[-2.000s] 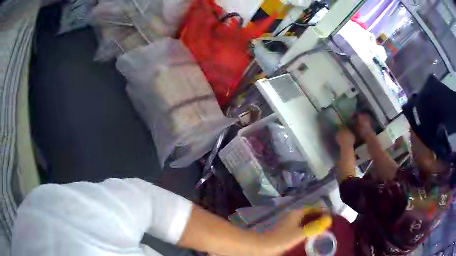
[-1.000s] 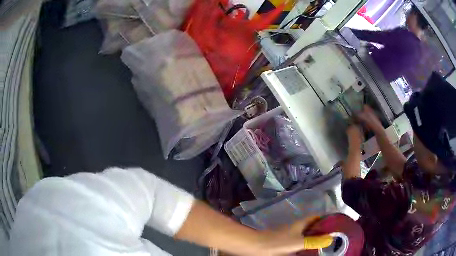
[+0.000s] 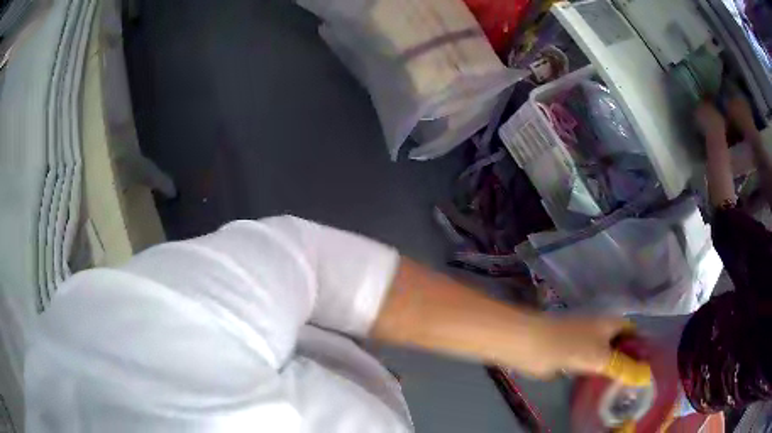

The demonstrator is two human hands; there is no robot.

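Observation:
My left hand (image 3: 584, 342), blurred, reaches out from a white sleeve at the lower right. Yellow covers show on its fingers. It is closed on the rim and centre of a dark red tape roll (image 3: 590, 399) with a pale ring-shaped core. The roll is held in the air and cut off by the bottom edge. A small yellow-orange patch shows at the roll's lower right; I cannot tell what it is. My right hand is not seen.
A co-worker's arms (image 3: 719, 161) work at a white machine (image 3: 631, 93), upper right. Below are a white basket (image 3: 529, 139) and clear bags (image 3: 622, 262). A packed bag (image 3: 423, 68) lies at top centre. Stacked off-white cloth (image 3: 63, 169) is at left.
The view has shifted, so the machine, basket and bags sit farther right and higher. My left hand and the roll have moved right in the picture, with the roll still held.

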